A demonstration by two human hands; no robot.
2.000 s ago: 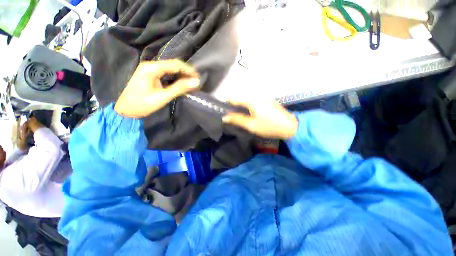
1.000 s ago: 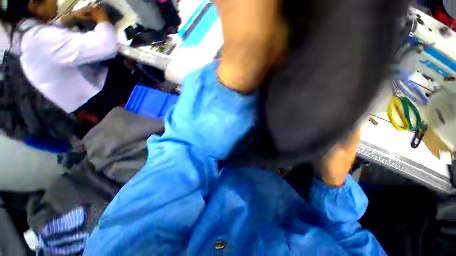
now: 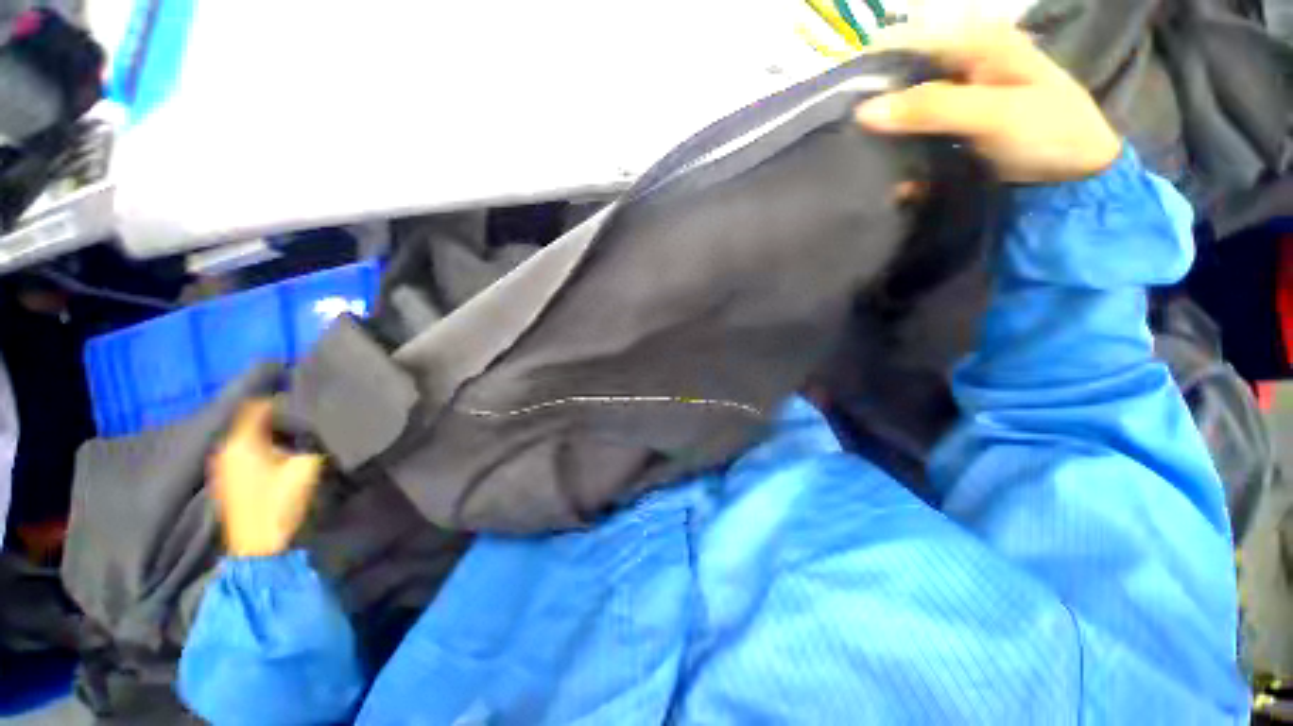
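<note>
A charcoal-black garment (image 3: 681,298) is stretched across the front of my body, above my lap, with a pale stitch line along its lower part. A zip (image 3: 752,135) with a pale line runs along its upper right edge. My right hand (image 3: 1000,111) pinches the garment at the zip's upper end, thumb and fingers closed on it. My left hand (image 3: 265,475) holds the garment's other end at the left, beside a small dark flap (image 3: 355,394); its fingertips are partly hidden by fabric and blurred.
The white table (image 3: 426,107) lies beyond the garment. Yellow and green scissor handles (image 3: 848,20) are cut off at the top edge. A blue bin (image 3: 227,348) stands below the table at left. Dark garments (image 3: 1198,99) lie at upper right.
The garment has come down from close in front of the camera and is now spread sideways. My left hand has moved down to the left, my right hand up. The view has turned.
</note>
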